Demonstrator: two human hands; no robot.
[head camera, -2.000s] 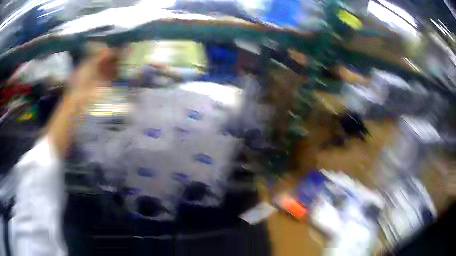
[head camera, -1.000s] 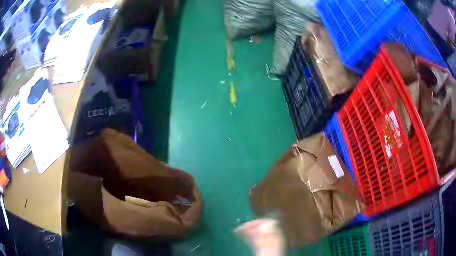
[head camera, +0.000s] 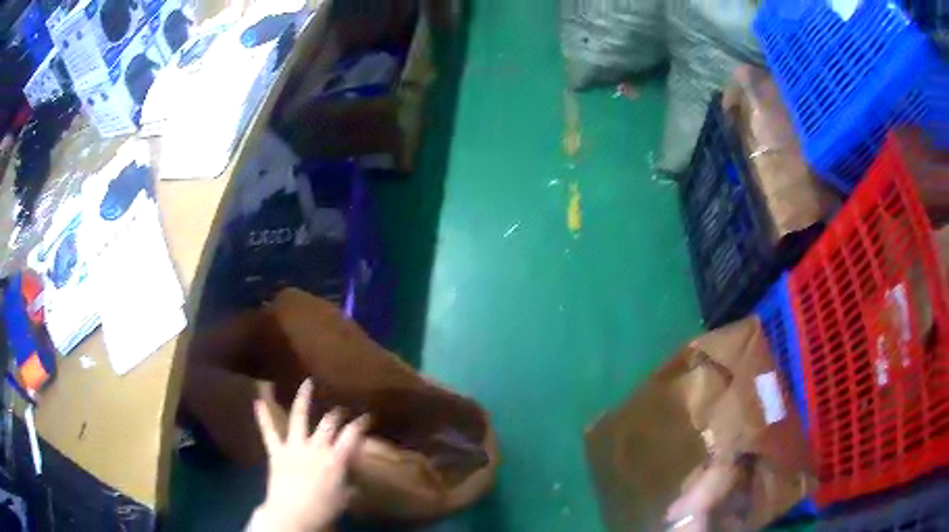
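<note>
An open brown kraft paper wrap (head camera: 442, 410) stands on the floor beside the bench, with something pale inside. My left hand (head camera: 307, 452) is over its near side, fingers spread and empty. A folded brown kraft paper package (head camera: 650, 416) with a white label lies against the red crate on the right. My right hand (head camera: 710, 497) is at its lower part, blurred and partly cut off by the bottom edge. Its fingers seem to touch the paper, but I cannot tell whether they grip it.
Flat printed cartons (head camera: 140, 296) lie on the brown tabletop (head camera: 125, 416) at left, near an orange-and-blue object (head camera: 29, 338). Red (head camera: 858, 343), blue (head camera: 848, 78) and black (head camera: 723, 218) crates stand right of the green floor (head camera: 499, 270). Pale sacks (head camera: 614, 42) stand at the back.
My left hand has come into view over the open kraft wrap. My right hand has moved from over the floor to the kraft package. The view has turned from the bench to the aisle.
</note>
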